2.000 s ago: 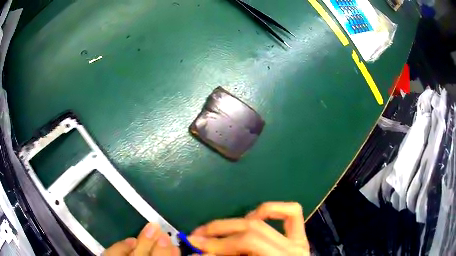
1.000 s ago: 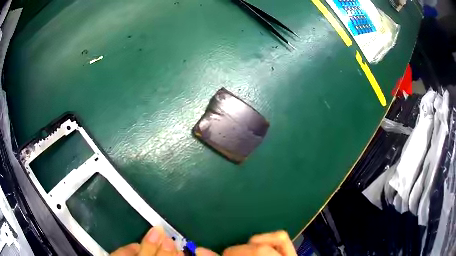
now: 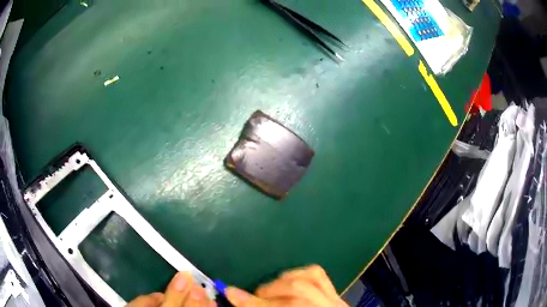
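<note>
A silvery-white phone middle frame (image 3: 146, 226) with a black end and rectangular cut-outs lies at the lower left, running down to the bottom edge. My left hand (image 3: 176, 293) holds its near end, fingertips on the white plate, and is cut off by the picture's edge. My right hand (image 3: 294, 291), slightly blurred and also cut off, holds a blue plastic stick (image 3: 220, 286). Only the stick's blue end shows, at the frame's right edge; the rest is hidden. A creased dark pad (image 3: 271, 154) lies on the mat beyond my hands.
Black tweezers (image 3: 309, 29) lie at the top of the green mat (image 3: 360, 180). Yellow tape strips (image 3: 437, 93) and a blue-and-white sticker sheet (image 3: 427, 27) are at the upper right. A small pale scrap (image 3: 112, 81) lies upper left. White-and-black wrapped material (image 3: 489, 186) lines the right edge.
My right hand dropped lower, then came back slightly up and left. The blue stick's end stays near the frame's right edge. The view has shifted slightly.
</note>
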